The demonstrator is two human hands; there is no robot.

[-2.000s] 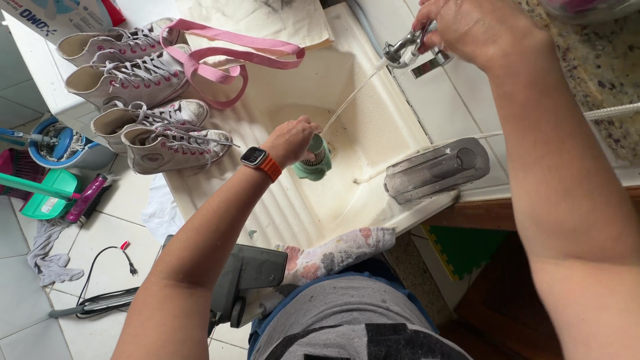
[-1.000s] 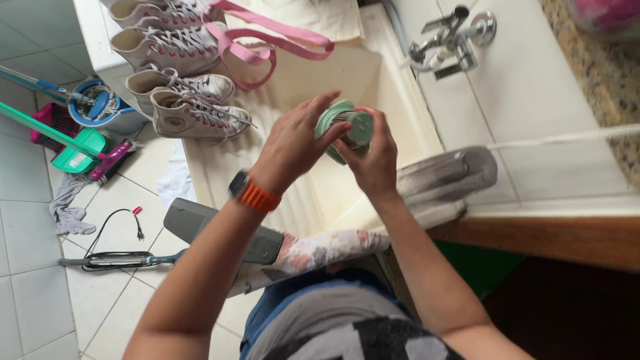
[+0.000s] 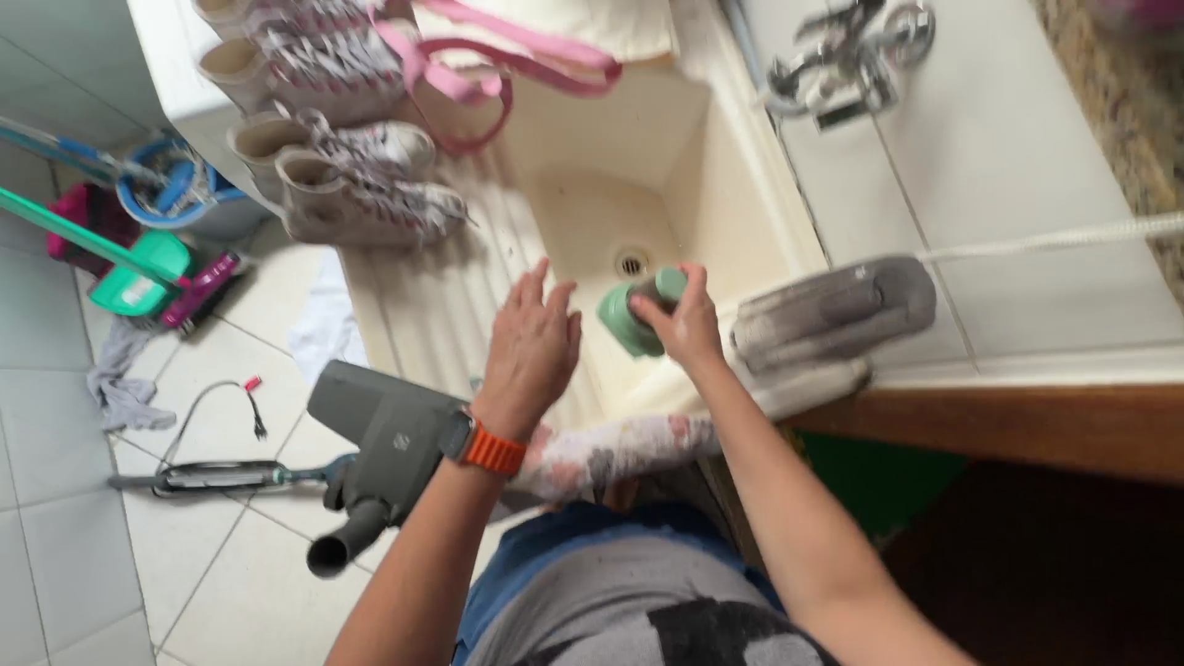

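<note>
My right hand (image 3: 689,319) grips a small green and dark cylindrical part (image 3: 643,310) with a wider green rim, tilted over the cream laundry sink (image 3: 601,139); the blur leaves its exact kind unclear. My left hand (image 3: 532,347), with an orange-strapped watch on its wrist, hovers over the sink's ribbed washboard with fingers apart and nothing in it. The drain (image 3: 632,262) lies just beyond the green part. A transparent grey plastic bin (image 3: 837,310), wet or dusty inside, rests on the sink's right edge. The chrome tap (image 3: 851,65) is on the tiled wall, with no stream visible.
High-top sneakers (image 3: 361,194) and a pink strap (image 3: 555,55) sit along the sink's far left. A floral cloth (image 3: 620,453) hangs over the front edge. A grey vacuum cleaner part (image 3: 398,435) is beside my left wrist. A mop bucket (image 3: 176,185) and green dustpan (image 3: 143,273) stand on the floor.
My right hand has left the tap, where water was running two seconds ago. Both hands held the green part one second ago; my left hand has since let go.
</note>
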